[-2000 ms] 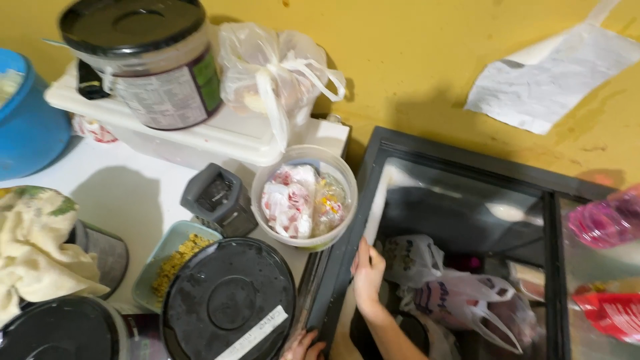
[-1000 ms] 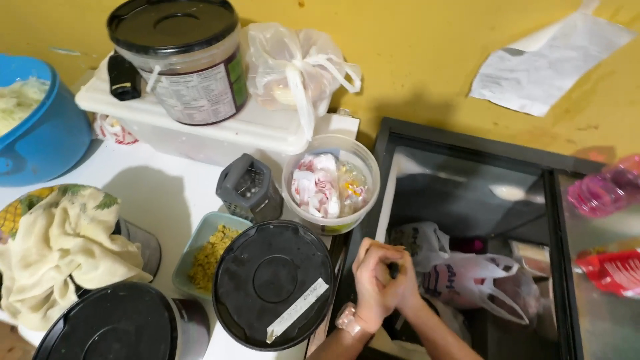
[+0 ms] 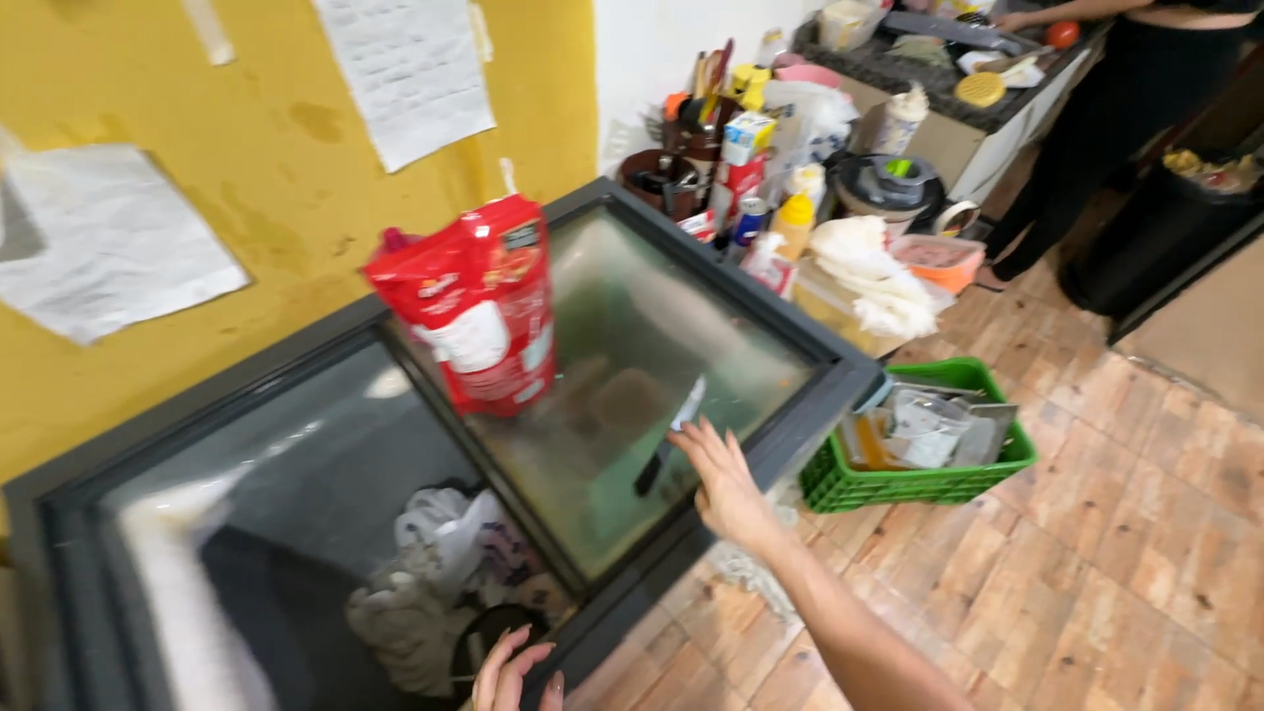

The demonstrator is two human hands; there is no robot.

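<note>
A chest freezer with a glass top [image 3: 632, 632] fills the near left, its left part uncovered. On the glass at the right lies a knife with a black handle [image 3: 652, 468] and a pale blade. My right hand [image 3: 726, 484] is over the freezer's front edge with its fingertips beside or just touching the knife; it is not closed round it. My left hand [image 3: 515, 671] is at the bottom edge of view, fingers over the front rim, partly cut off. A red stand-up pouch [image 3: 484, 316] stands on the glass. White plastic bags [image 3: 454, 543] lie inside the freezer.
A green plastic crate [image 3: 918, 484] with containers stands on the tiled floor right of the freezer. Bottles, a can [image 3: 750, 219], utensils and cloths [image 3: 869, 267] crowd the surface behind. A person in dark trousers [image 3: 1096, 118] stands at a counter, near a black bin [image 3: 1165, 217].
The view has swung far to the right. My hands, together over the open freezer part one second ago, are now apart, the right one out by the knife.
</note>
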